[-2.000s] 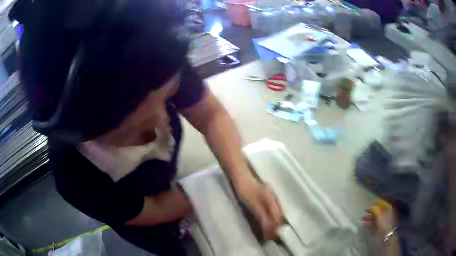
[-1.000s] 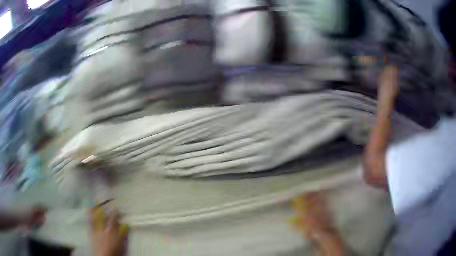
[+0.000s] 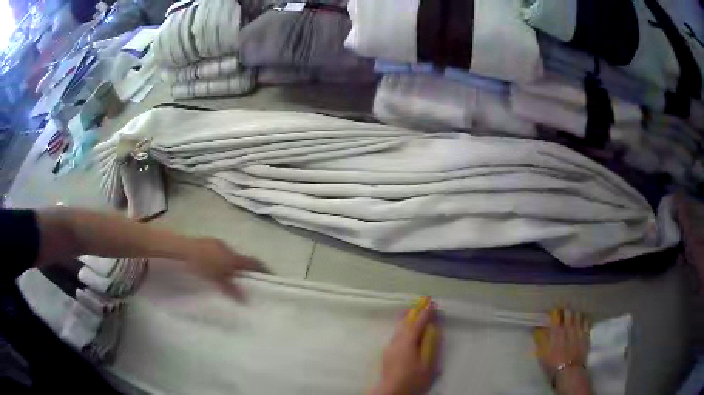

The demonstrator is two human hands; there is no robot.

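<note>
A flat cream curtain panel (image 3: 309, 339) lies lengthwise along the near side of the table, with a folded edge along its far side. My left hand (image 3: 409, 347) rests on this edge, with yellow on its fingertips; its fingers are slightly bent and partly blurred. My right hand (image 3: 566, 347) lies on the same edge near the panel's right end, fingers spread, with yellow tips and a bracelet at the wrist. I see no cloth pinched in either hand.
Another person's arm (image 3: 139, 233) reaches over the panel from the left. A pleated cream curtain (image 3: 401, 181) lies beyond the panel, gathered at its left end. Folded bundles (image 3: 316, 38) line the far side. Labels and small items (image 3: 85, 123) lie at the upper left.
The view has swung from the other person and the cluttered table end to the long panel. My hands now rest on its edge, closer together than one second ago. The other person's arm reaches further in.
</note>
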